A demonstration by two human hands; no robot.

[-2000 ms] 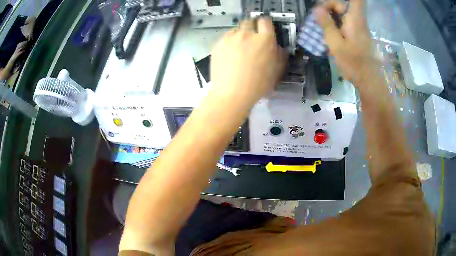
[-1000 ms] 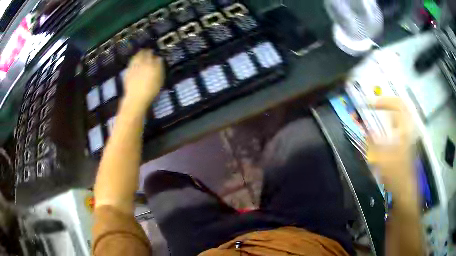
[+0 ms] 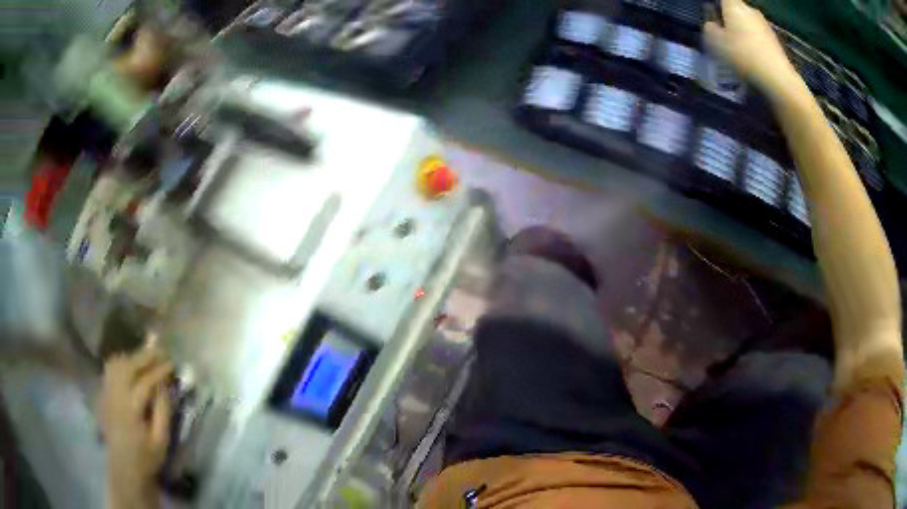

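Note:
My left hand (image 3: 139, 403) is blurred at the lower left, over the fixture side of the left press machine (image 3: 368, 224). Dark parts lie around its fingers; whether it holds one cannot be told. My right hand (image 3: 741, 45) is at the blister tray (image 3: 537, 121) at the upper right, fingers pointing down beside a pale keypad part (image 3: 721, 78). Its fingertips are partly hidden and a grip cannot be made out. Pale keypad parts (image 3: 664, 129) lie in two rows of tray pockets.
The machine has a red emergency stop button (image 3: 437, 178) on a yellow base, small round buttons (image 3: 375, 281) and a blue-lit control screen (image 3: 326, 378). Another tray (image 3: 368, 35) with parts stands behind it. A person's blurred head and arm (image 3: 139, 60) show at the upper left.
The view has swung left from the right machine and tray to the left machine. My left hand has gone from the tray to this machine; my right hand from the right machine to the tray.

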